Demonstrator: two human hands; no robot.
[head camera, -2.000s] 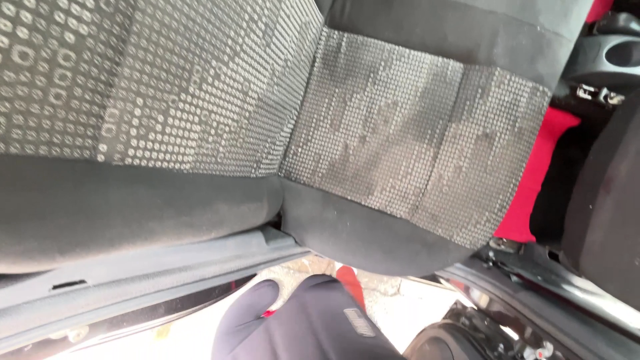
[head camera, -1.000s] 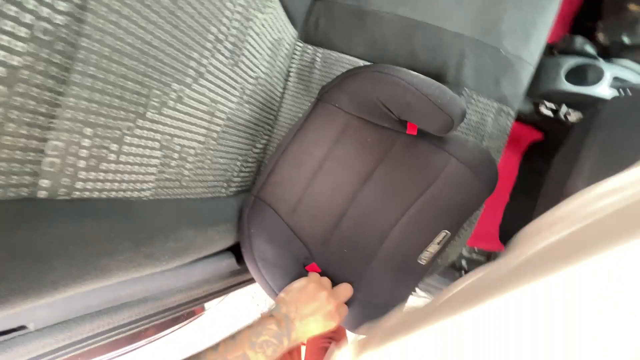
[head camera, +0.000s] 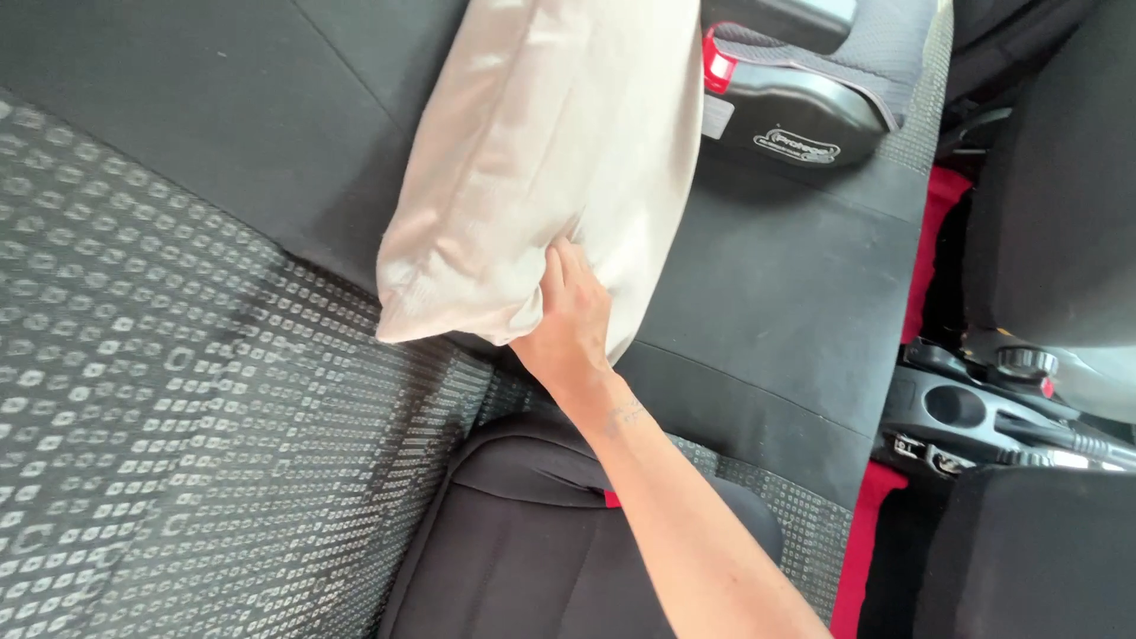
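Observation:
My right hand (head camera: 572, 311) reaches in from the lower right with its fingers closed on the near end of a pale satin-like pillow (head camera: 568, 151). The pillow lies against the dark middle of the car's rear seat (head camera: 781, 266), and its far end runs out of view at the top. Below my forearm is a black booster seat (head camera: 532, 559) with a red belt guide, partly hidden by the arm. A second booster seat (head camera: 799, 115), grey and black with a red guide, stands beyond the pillow. My left hand is out of view.
The patterned seat backrest (head camera: 222, 399) fills the left. Two dark front seats (head camera: 1047, 195) stand at the right, with the grey centre console (head camera: 941, 404) and its cup holder between them. Red cloth (head camera: 865, 550) shows in the footwell.
Two seconds ago the black booster was at the door opening; one second ago a tattooed hand held it on the seat. That hand is gone, and my right hand grips the pillow. The view has shifted inward.

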